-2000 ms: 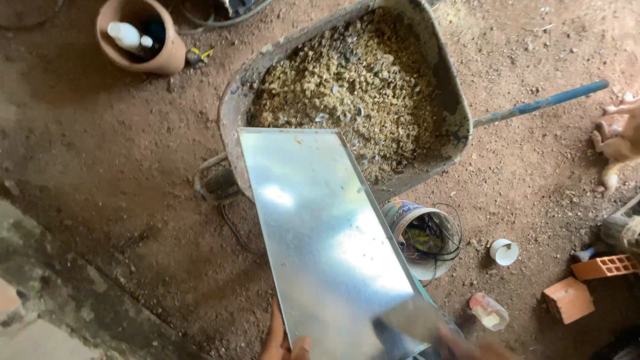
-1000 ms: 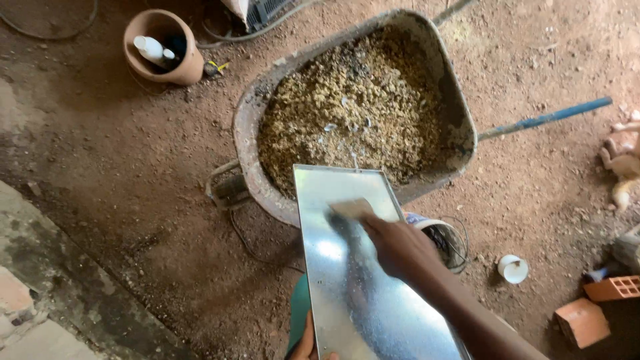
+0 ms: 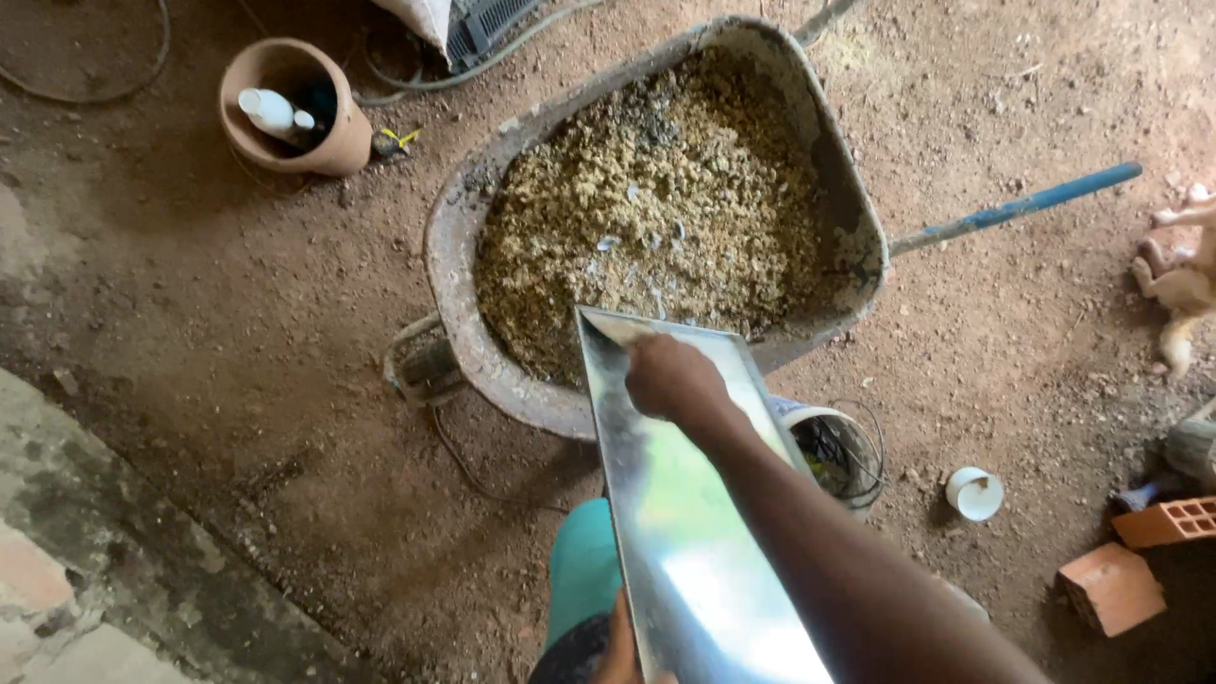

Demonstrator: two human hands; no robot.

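My right hand [image 3: 676, 380] is closed on a thin, pale flat scraper [image 3: 617, 328], held against the far left corner of a shiny metal tray [image 3: 655, 484]. At the bottom, my left hand [image 3: 622, 646] grips the tray's left edge; most of that hand is hidden beneath the metal. The tray slants over the near rim of a wheelbarrow [image 3: 513, 399]. Inside the wheelbarrow lies a heap of yellowish-brown crumbly material [image 3: 655, 199] with some grey and whitish bits.
A clay pot [image 3: 342, 133] holding white bottles stands upper left. Right of the tray are a bucket [image 3: 850, 456] with wire and a white cup [image 3: 976, 494]. Hollow bricks [image 3: 1111, 589] lie lower right, an animal [image 3: 1187, 285] at the right edge. A concrete ledge [image 3: 142, 541] runs lower left.
Two seconds ago my right hand was at the tray's near end; it has since moved to the far end with the scraper. My left hand stays on the tray's left edge.
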